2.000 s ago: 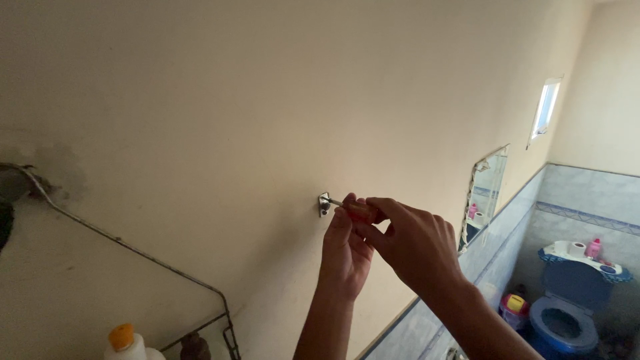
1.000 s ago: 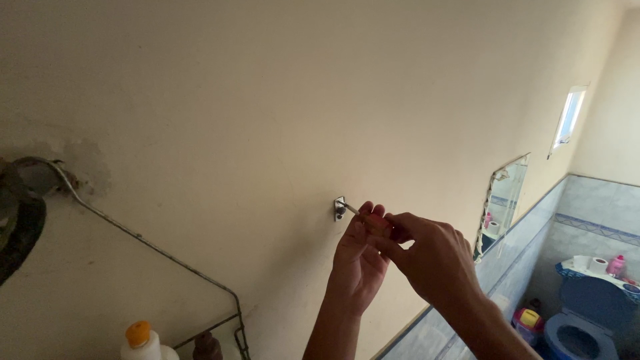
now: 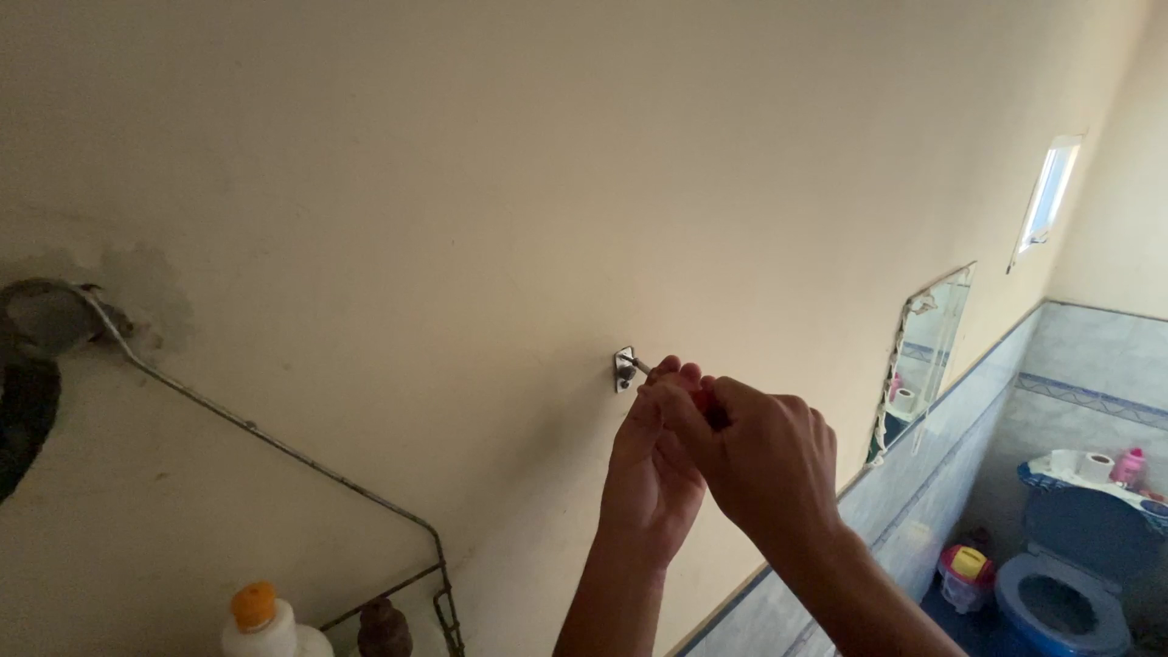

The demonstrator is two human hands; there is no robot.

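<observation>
A small metal wall hook plate [image 3: 624, 370] sits against the cream wall [image 3: 511, 228]. The thin metal shaft of a screwdriver [image 3: 641, 366] reaches its upper part. Red shows on the handle, mostly covered by fingers. My right hand [image 3: 766, 447] is closed around the handle from the right. Just left of it, my left hand [image 3: 652, 465] has its fingers around the front of the handle, near the shaft. The two hands touch. The tip's exact contact with a screw is too small to tell.
A wire rack [image 3: 301, 456] hangs at the left, with an orange-capped white bottle [image 3: 260, 625] and a dark bottle [image 3: 384, 628] low down. A mirror [image 3: 926, 351] is on the wall at the right. Beyond stand a blue toilet [image 3: 1063, 584] and a small bin [image 3: 967, 568].
My right hand has closed further around the handle and turned, its fingers now more curled than a second ago. My left hand stays at the front of the handle.
</observation>
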